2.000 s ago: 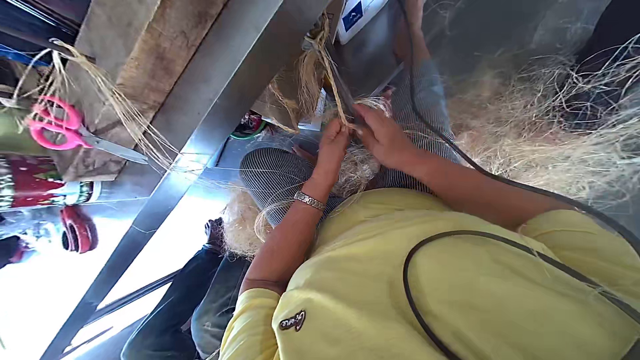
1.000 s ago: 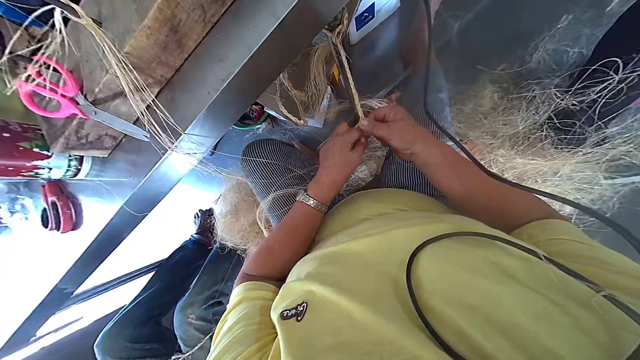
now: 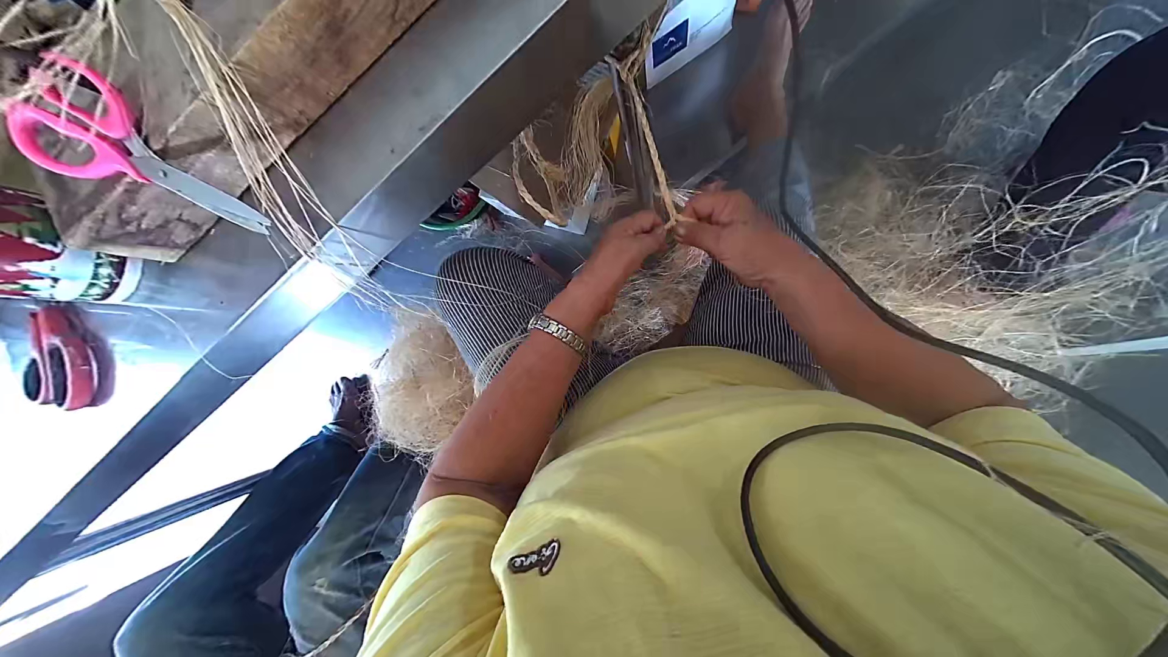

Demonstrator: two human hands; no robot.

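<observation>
A braided cord of plant fibre point(image 3: 653, 151) hangs from the metal frame and runs down to my two hands. My left hand point(image 3: 626, 245), below a metal watch band on the wrist, pinches the cord's lower end from the left. From the right, my right hand point(image 3: 730, 233) grips the same end between thumb and fingers, almost touching the left. Loose fibres point(image 3: 652, 306) lie in my lap beneath the hands. Beside the cord hangs a hank of fibre point(image 3: 591, 128). The fingertips partly hide the spot where the strands meet.
Pink-handled scissors point(image 3: 109, 146) and long fibres lie on the bench at upper left, behind a metal beam point(image 3: 401, 173). Fibre heaps point(image 3: 967, 246) spread at right. A black cable point(image 3: 912, 330) passes over my right arm. Another person's jeans point(image 3: 246, 547) show at lower left.
My hands have stayed together at the cord's lower end. The right hand's fingers have shifted slightly around the strands. The view has moved a little.
</observation>
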